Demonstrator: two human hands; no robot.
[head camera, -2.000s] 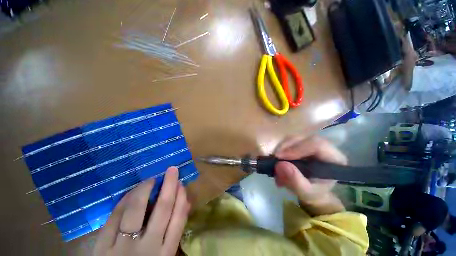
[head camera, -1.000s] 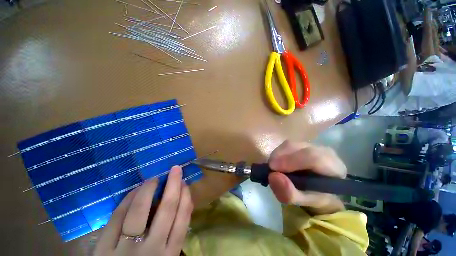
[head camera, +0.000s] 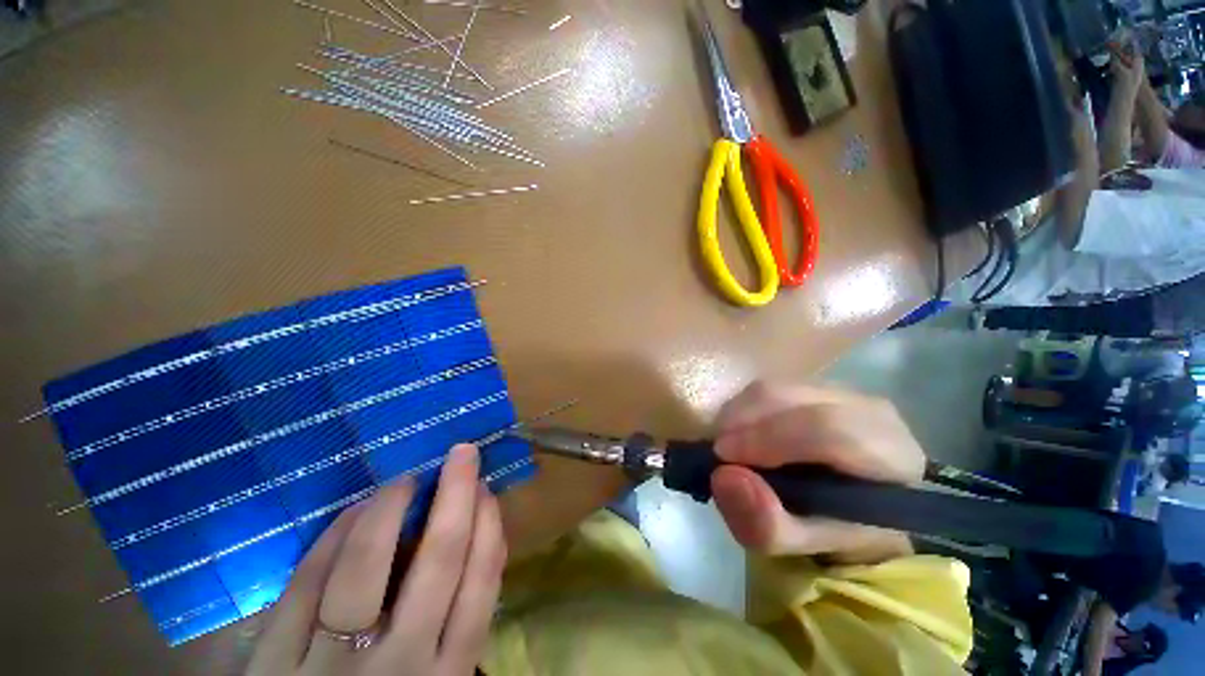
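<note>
A blue solar cell (head camera: 284, 396) with pale stripes lies on the brown table in front of me. Thin ribbon ends stick out past its left edge, and one sticks out past the right edge. My left hand (head camera: 397, 574), with a ring, lies on the cell's lower part, a fingertip pressing near the right end of a stripe. My right hand (head camera: 813, 469) holds a black soldering iron (head camera: 925, 508) level. Its silver tip is at the cell's right edge, by the ribbon near my left fingertip. Whether the tip touches is hard to tell.
Loose tabbing ribbons (head camera: 416, 106) lie beyond the cell. Scissors (head camera: 747, 198) with yellow and red handles lie right of them. A small sponge tray (head camera: 815, 73) and dark soldering station (head camera: 985, 112) stand at the far right. Another person's pale clothing (head camera: 1143, 218) shows beyond.
Since the first frame, the iron's tip has moved left to the cell's edge, and a ribbon end now shows past that edge. The view has shifted slightly. My left hand stays on the cell.
</note>
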